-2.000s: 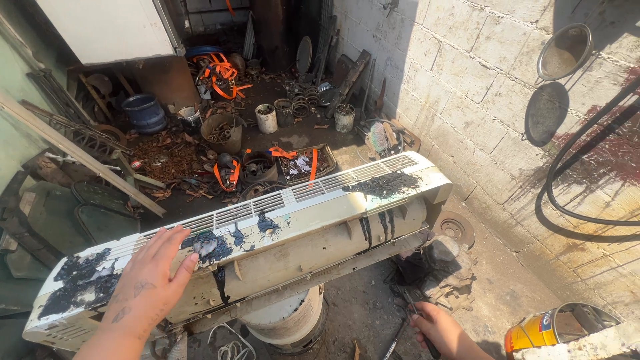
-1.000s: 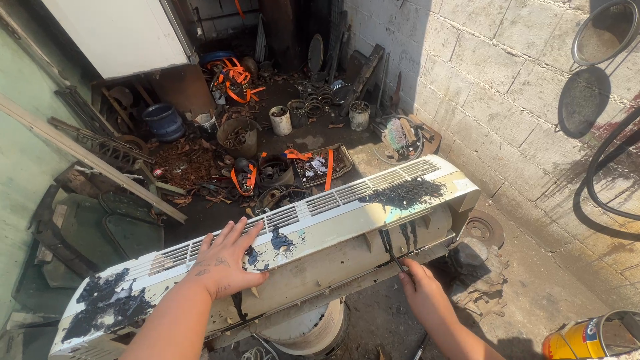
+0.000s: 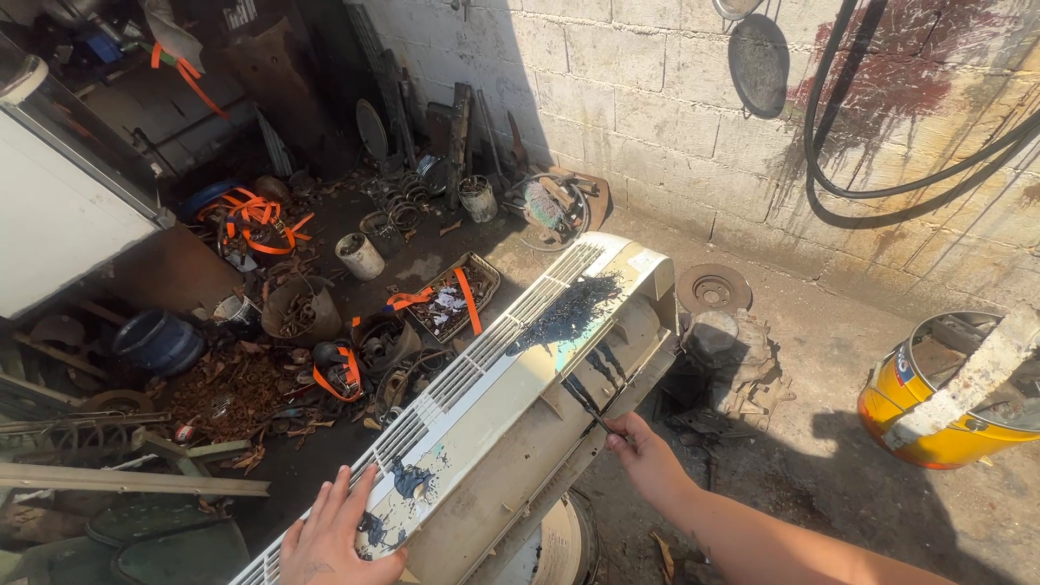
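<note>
A long air-conditioner indoor unit's plastic housing (image 3: 479,406), with a slatted grille and black, tar-like smears (image 3: 569,313), lies slanting across the view over a round white bucket (image 3: 561,536). My left hand (image 3: 337,528) rests with spread fingers on its near end, beside the grille and a black patch. My right hand (image 3: 638,447) is at the housing's lower edge, fingers pinched on a thin dark tool (image 3: 600,418) whose tip touches the black streaks inside. The tool's kind cannot be told.
A yellow metal bucket (image 3: 942,406) with scrap stands at the right, a brake disc (image 3: 715,288) and a greasy metal casting (image 3: 731,357) beyond the housing. Scrap pots, orange straps (image 3: 260,219) and a basket (image 3: 487,280) lie at the left. A black hose (image 3: 812,146) hangs along the block wall.
The view has turned and come closer. My right hand, away from the housing two seconds ago, is now at its lower edge. My left hand stays on the housing's top.
</note>
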